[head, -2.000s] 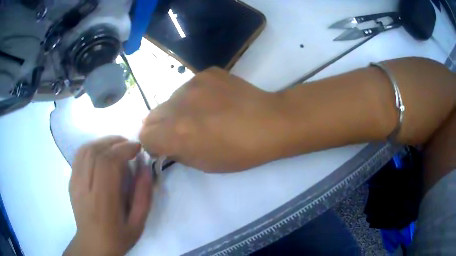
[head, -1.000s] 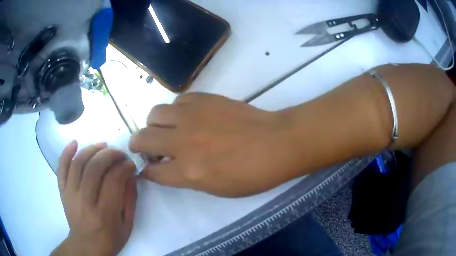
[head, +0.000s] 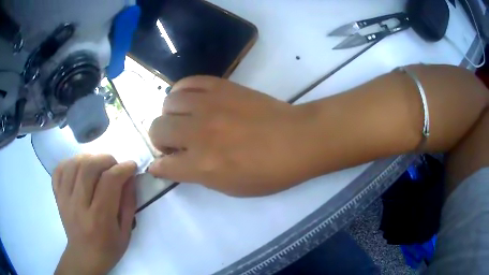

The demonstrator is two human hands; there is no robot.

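Note:
A light fabric piece point(head: 152, 185) with a dark line along its edge lies on the white table in front of the machine, mostly hidden under my hands. My left hand point(head: 96, 201) pinches its edge between thumb and fingers. My right hand point(head: 198, 137) pinches the same edge just to the right, fingertips close to those of my left hand. The sewing machine head point(head: 69, 70), with a blue plastic part point(head: 124, 40), stands above and left of my hands. The needle area is overexposed.
A smartphone point(head: 198, 37) lies behind my right hand. Thread snips point(head: 370, 30) lie beside a round black pad point(head: 429, 19) at the back right. A ruler tape point(head: 327, 220) runs along the front edge. Dark cloth point(head: 410, 207) hangs below the table at right.
My left hand's fingers have closed further on the fabric edge and it has moved slightly left. A dark line now shows between and below my hands. The view has shifted a little.

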